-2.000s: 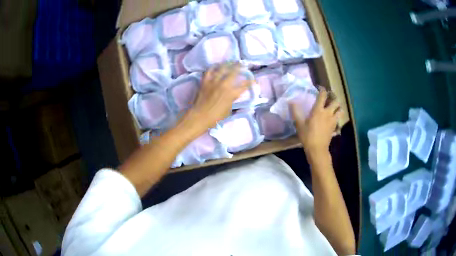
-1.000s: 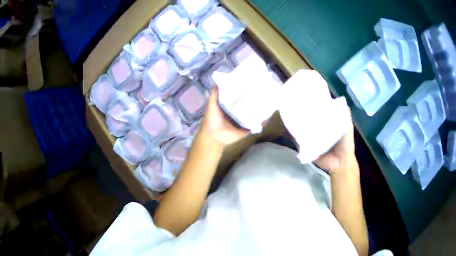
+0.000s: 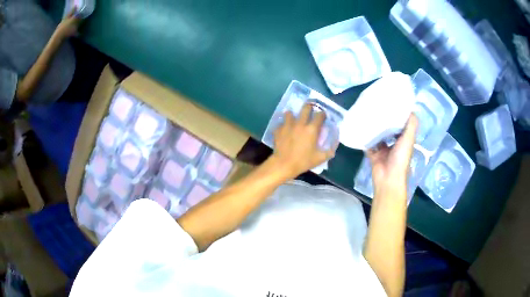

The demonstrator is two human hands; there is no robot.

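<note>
My left hand (image 3: 302,142) is over a clear blister tray (image 3: 283,104) at the bench's near edge, its fingers on a wrapped unit (image 3: 327,136) in the tray. My right hand (image 3: 394,154) holds a white wrapped unit (image 3: 378,110) from below, just right of that tray and above other trays. An empty-looking blister tray (image 3: 348,55) lies behind. More trays (image 3: 446,173) lie to the right, partly under my right hand. The carton (image 3: 186,110) at the left holds rows of wrapped units (image 3: 148,125).
Stacked blister trays (image 3: 450,49) lie at the far right of the green bench (image 3: 232,52). A single tray (image 3: 496,136) stands near them. Another person's arm (image 3: 43,64) reaches over the bench at the upper left. Blue crates and brown cartons are on the floor at the left.
Both hands have moved from the carton to the trays on the bench with wrapped units. The left hand's unit is now in a tray. The view has turned towards the bench.
</note>
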